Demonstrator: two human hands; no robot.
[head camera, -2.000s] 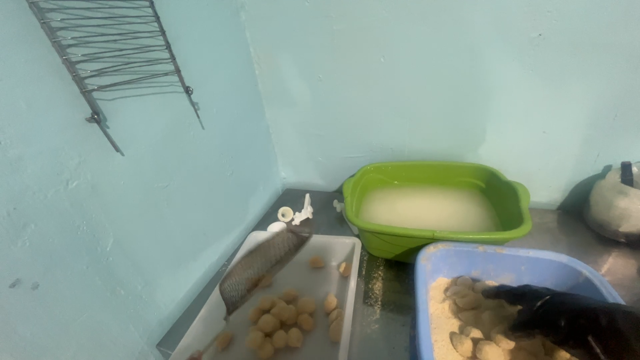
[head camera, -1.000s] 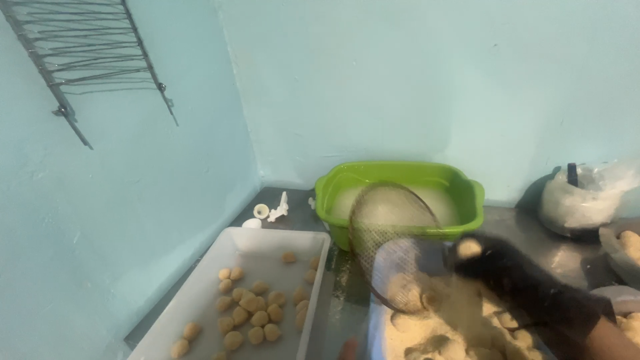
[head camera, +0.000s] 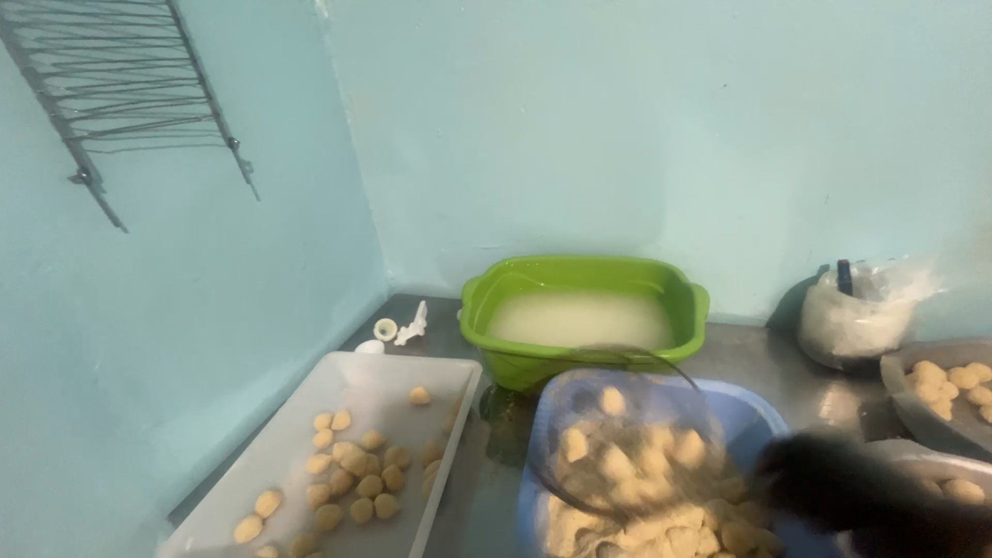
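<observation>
A round mesh strainer (head camera: 632, 434), blurred by motion, hangs over the blue basin (head camera: 745, 404) with several dough balls (head camera: 618, 463) in it. Crumbly coating and more balls lie in the basin below. My right hand (head camera: 837, 480), in a black glove and blurred, is at the basin's right edge; its fingers cannot be made out. My left hand is out of view, and so is whatever holds the strainer. Left of the basin, a white tray (head camera: 364, 370) bears many round dough balls (head camera: 370, 487).
A green tub (head camera: 581, 267) of cloudy liquid stands behind the basin. White plastic pieces (head camera: 412, 324) lie behind the tray. At right are a plastic-wrapped container (head camera: 852, 318) and bowls (head camera: 903, 380) of balls. A wire rack (head camera: 132, 85) is on the left wall.
The strainer was over the tray, then tilted at the basin without clear contents; now it holds balls above the basin. My right hand has moved back from the coating toward the right edge.
</observation>
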